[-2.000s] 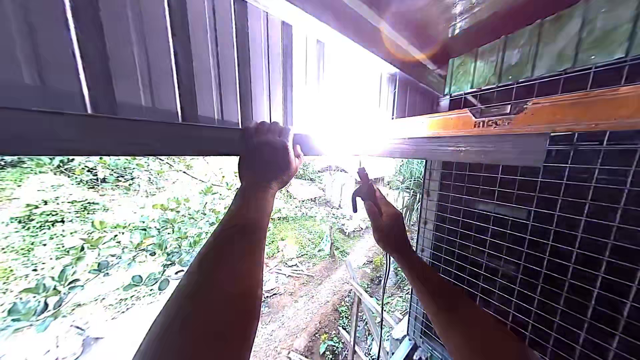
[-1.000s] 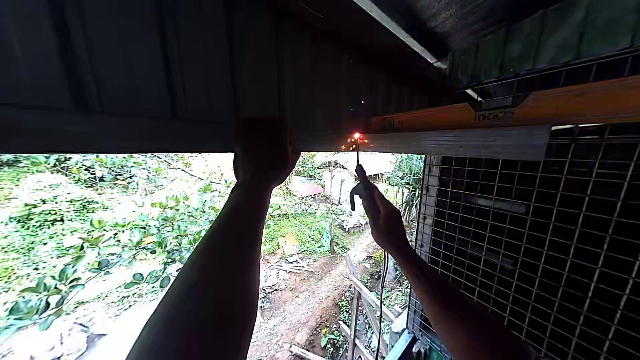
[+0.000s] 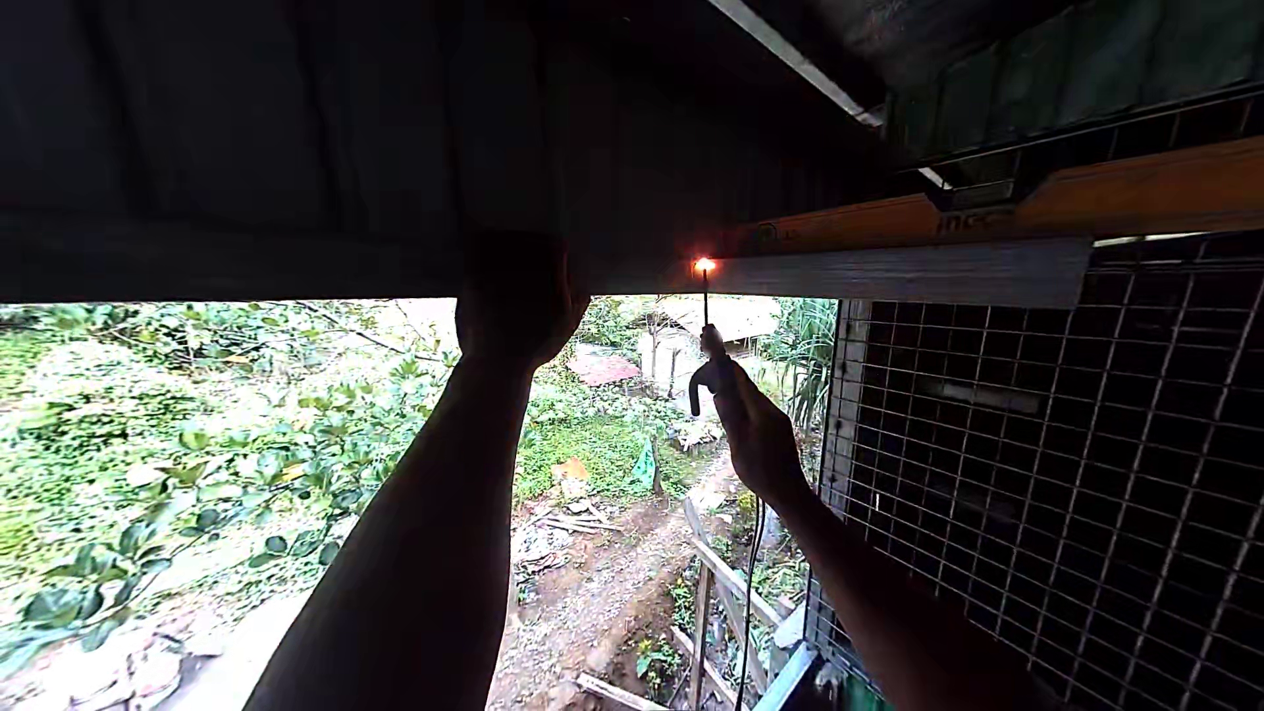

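My left hand (image 3: 518,301) grips the lower edge of a dark metal beam (image 3: 247,262) that crosses overhead; its fingers are lost in shadow. In my right hand (image 3: 760,425) is a welding electrode holder (image 3: 713,360), with a thin electrode (image 3: 706,301) pointing up from it. The electrode's tip meets the beam at a small glowing orange-red spot (image 3: 704,265). An orange spirit level (image 3: 1136,193) lies along the top of the lighter metal bar (image 3: 938,275) to the right of the glow. The holder's cable (image 3: 752,592) hangs below my right hand.
Welded wire mesh (image 3: 1017,444) fills the right side, close to my right forearm. Corrugated sheet (image 3: 197,118) stands above the beam. Below are a wooden railing (image 3: 736,583), a dirt path (image 3: 592,612) and leafy plants (image 3: 247,474).
The blinding white arc of two seconds ago has died down to sparks, then to a small glow, and the scene has darkened. Both hands have stayed in about the same place.
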